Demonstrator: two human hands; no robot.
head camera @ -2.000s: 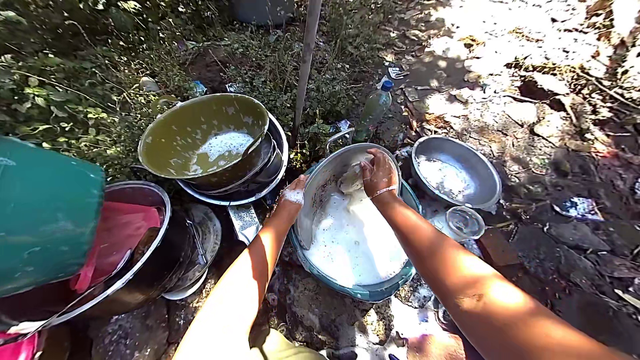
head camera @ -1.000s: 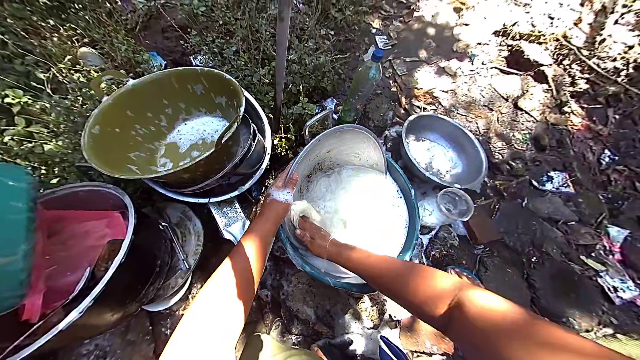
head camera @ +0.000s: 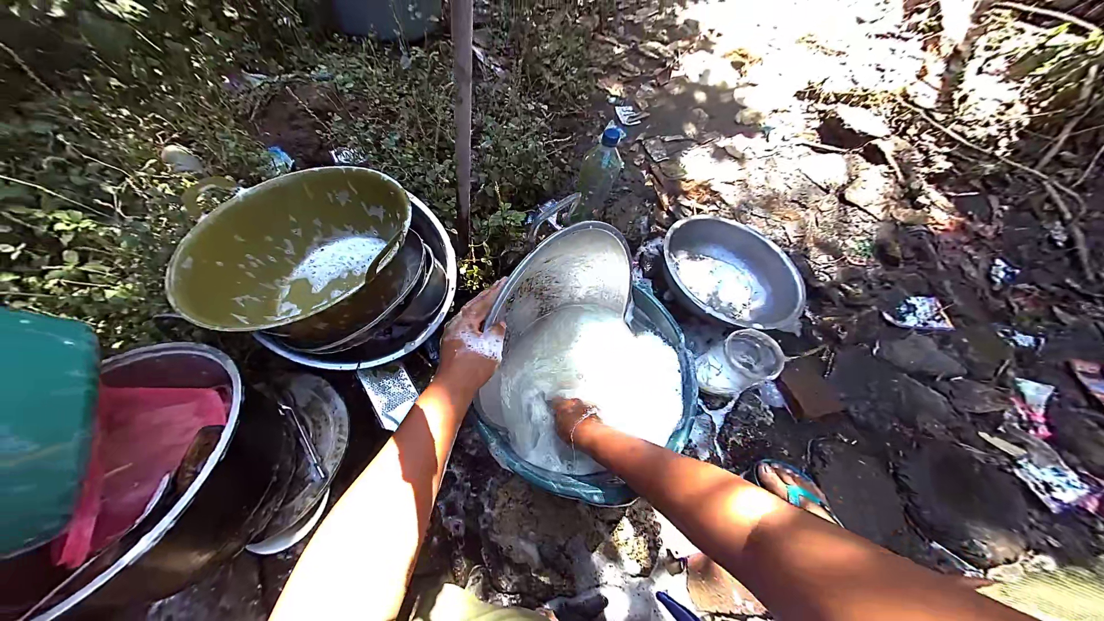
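My left hand (head camera: 473, 338), with suds on its back, grips the rim of a large metal pot (head camera: 565, 272) that leans tilted inside a teal plastic basin (head camera: 595, 490). White foam (head camera: 634, 371) fills much of the pot and basin. My right hand (head camera: 571, 417) is down in the sudsy water at the pot's lower part, its fingers hidden by foam, so whether it holds anything cannot be told. Just right of the basin is a small clear container (head camera: 752, 355), with a metal bowl (head camera: 780, 293) holding suds behind it.
Left of the basin, an olive bowl (head camera: 233, 259) rests on stacked pots in a wide metal basin (head camera: 444, 285). Further left are a large pot (head camera: 233, 379) with a pink item and a green container (head camera: 43, 431). A wooden pole (head camera: 463, 112) and a plastic bottle (head camera: 601, 168) stand behind.
My right hand has moved from the pot's far upper side two seconds ago down into the foam nearer me. The pot is more steeply tilted than it was then. My left hand remains at its rim.
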